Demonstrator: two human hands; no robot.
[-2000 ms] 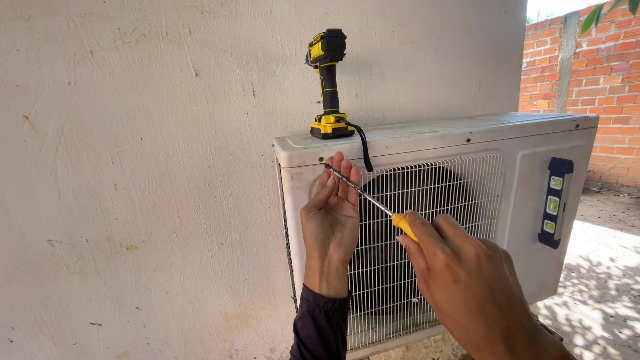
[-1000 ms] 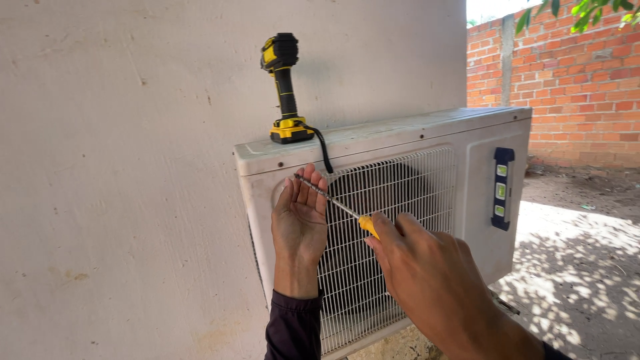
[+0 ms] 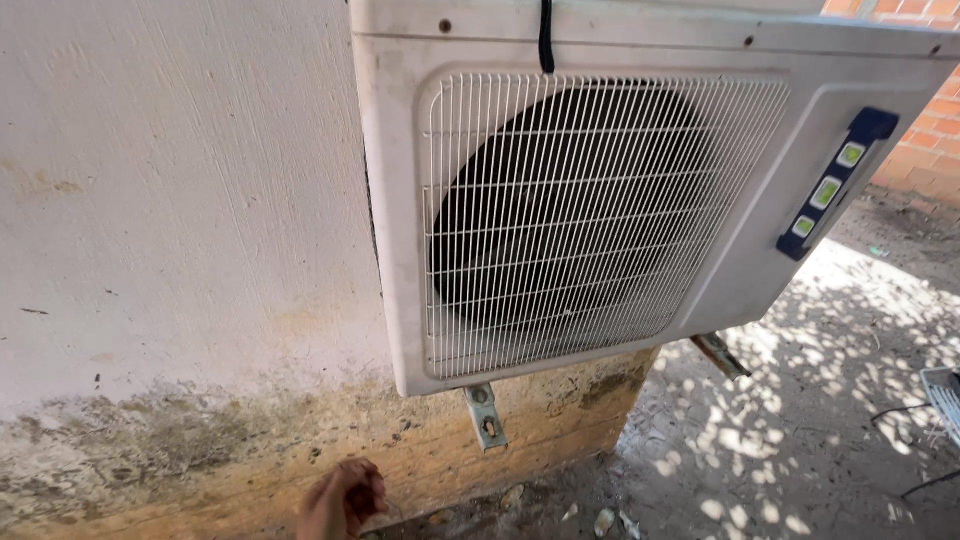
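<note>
One hand, apparently my left hand (image 3: 343, 499), shows at the bottom edge, below and left of the outdoor air conditioner unit (image 3: 397, 225). Its fingers are curled, and whether anything is inside them cannot be told. My right hand is out of view. The unit has a wire fan grille (image 3: 570, 225) over a dark round fan opening. A dark blue spirit level (image 3: 836, 184) is on the front panel at the right. A black strap (image 3: 547, 37) hangs over the top front edge. Screw heads (image 3: 445, 25) dot the upper rim.
The painted wall (image 3: 187, 187) stands at the left, stained near its base. Metal support brackets (image 3: 487, 420) stick out under the unit. Stony ground (image 3: 697, 450) lies below. A brick wall (image 3: 926, 135) rises at the right, and a partly seen slatted object (image 3: 943, 397) is at the right edge.
Both hands have left the unit's upper left corner, where my right hand held a yellow-handled screwdriver. The screwdriver and the drill on top are out of view. The view has tilted down.
</note>
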